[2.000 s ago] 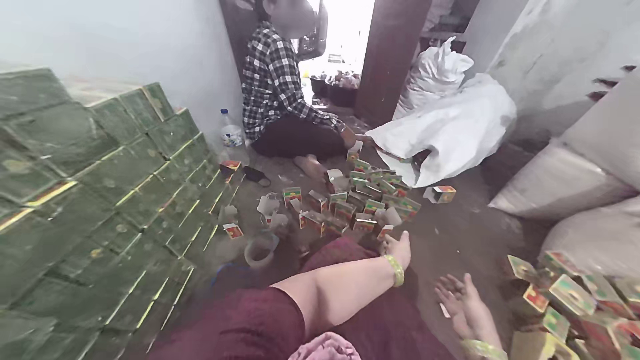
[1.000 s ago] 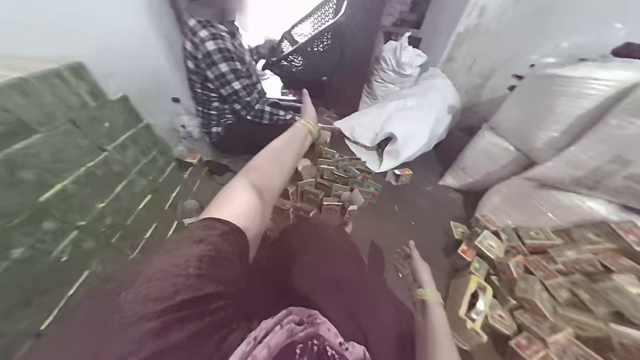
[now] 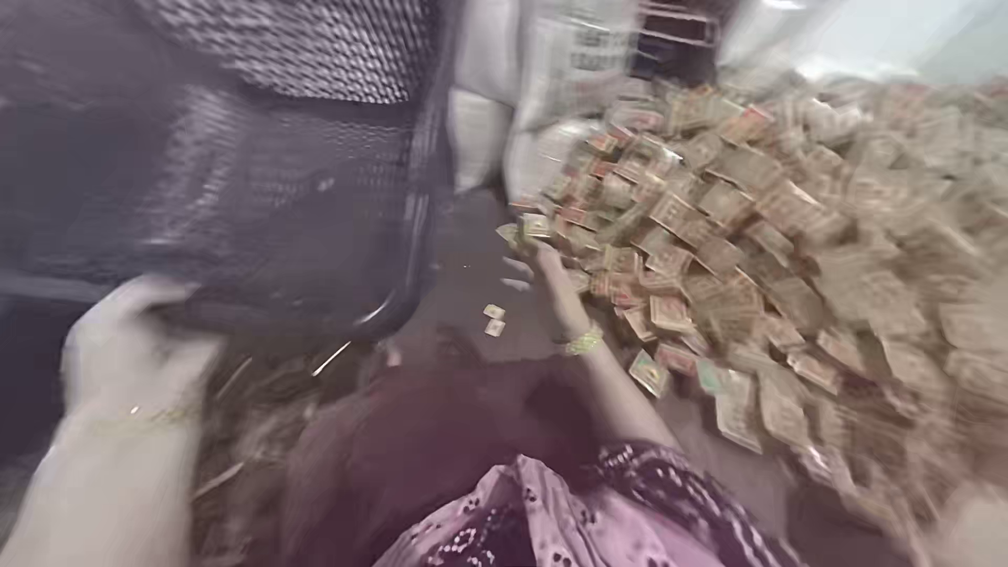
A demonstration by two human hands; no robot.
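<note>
My left hand (image 3: 138, 346) is at the left, its fingers curled over the lower rim of a large dark plastic basket (image 3: 299, 213) with perforated mesh sides. The basket fills the upper left of the view and is tilted. My right hand (image 3: 543, 264) reaches forward to the near left edge of a big heap of small matchbox-like cardboard boxes (image 3: 669, 228). A box (image 3: 536, 225) lies at that hand; its fingers are spread but blurred, and whether they grip anything is unclear. Two small pale pieces (image 3: 494, 319) lie on the floor between my hands.
White woven sacks (image 3: 551, 87) stand behind the heap. The heap spreads over the whole right side. Stick-like debris (image 3: 260, 425) lies on the floor at the lower left, beside my covered knees (image 3: 441, 425).
The view has swung far to the right, onto the box heap. My left hand, stretched toward the other person one second ago, now has the dark basket, which was then beside that person.
</note>
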